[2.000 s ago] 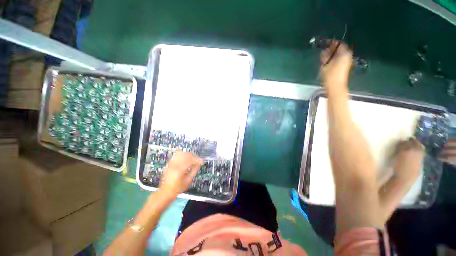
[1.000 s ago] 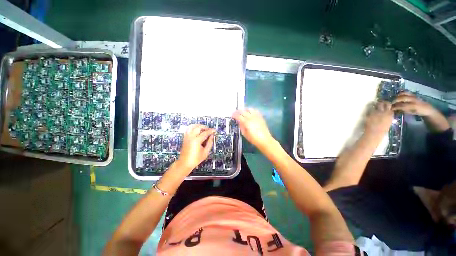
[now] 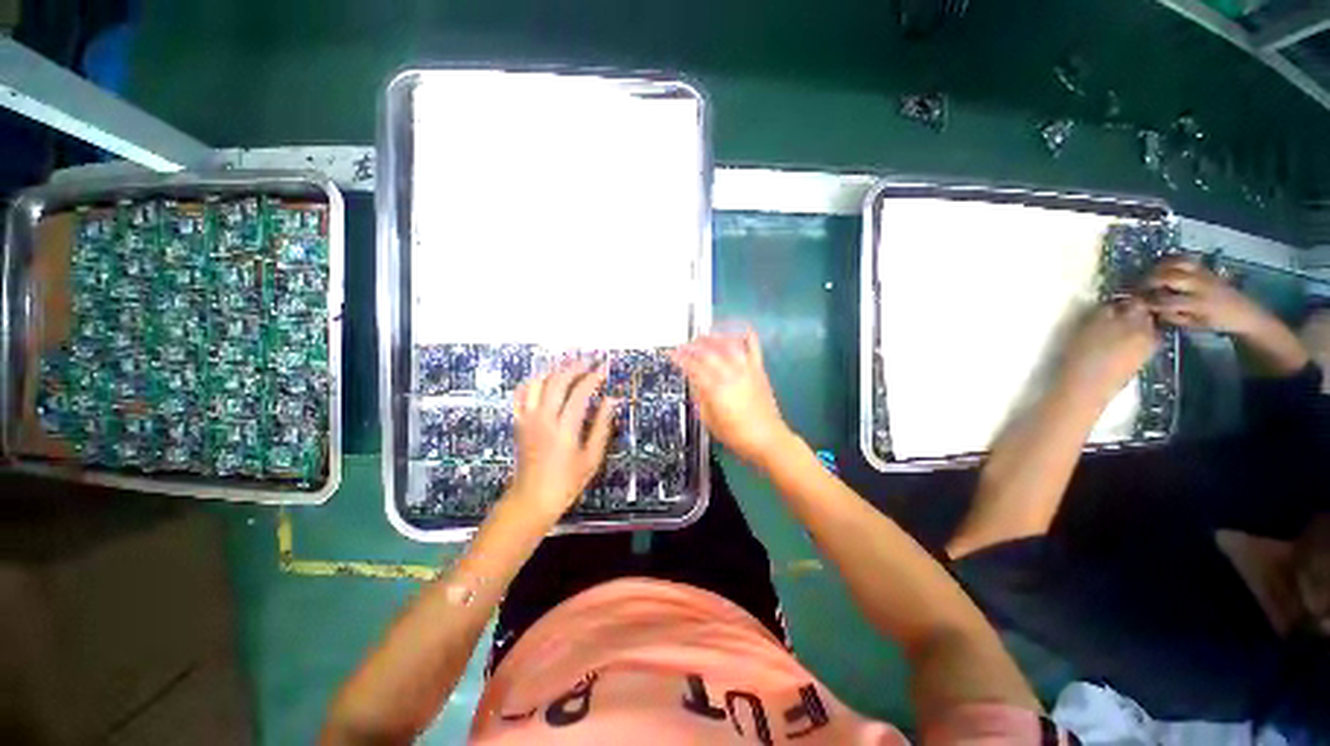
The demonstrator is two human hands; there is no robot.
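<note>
The middle metal tray [image 3: 395, 292] lies in front of me. A white liner sheet [image 3: 554, 204] covers its upper part. Close rows of dark circuit boards [image 3: 467, 430] fill its lower part. My left hand [image 3: 560, 437] rests over these rows with its fingers spread and their tips at the top row. My right hand [image 3: 734, 391] is at the tray's right rim, its fingertips at the right end of the top row. Whether a board is between the right fingertips cannot be told.
A tray of green boards [image 3: 190, 335] is on the left. Another worker's hands [image 3: 1130, 328] are over the right tray [image 3: 871, 321]. Loose boards [image 3: 923, 108] lie on the dark green conveyor [image 3: 788, 88] beyond. Cartons [image 3: 117, 627] stand at lower left.
My right hand has come back from the conveyor to the middle tray's right edge. My left hand has moved up to the top row, and its fingers have spread since one second ago.
</note>
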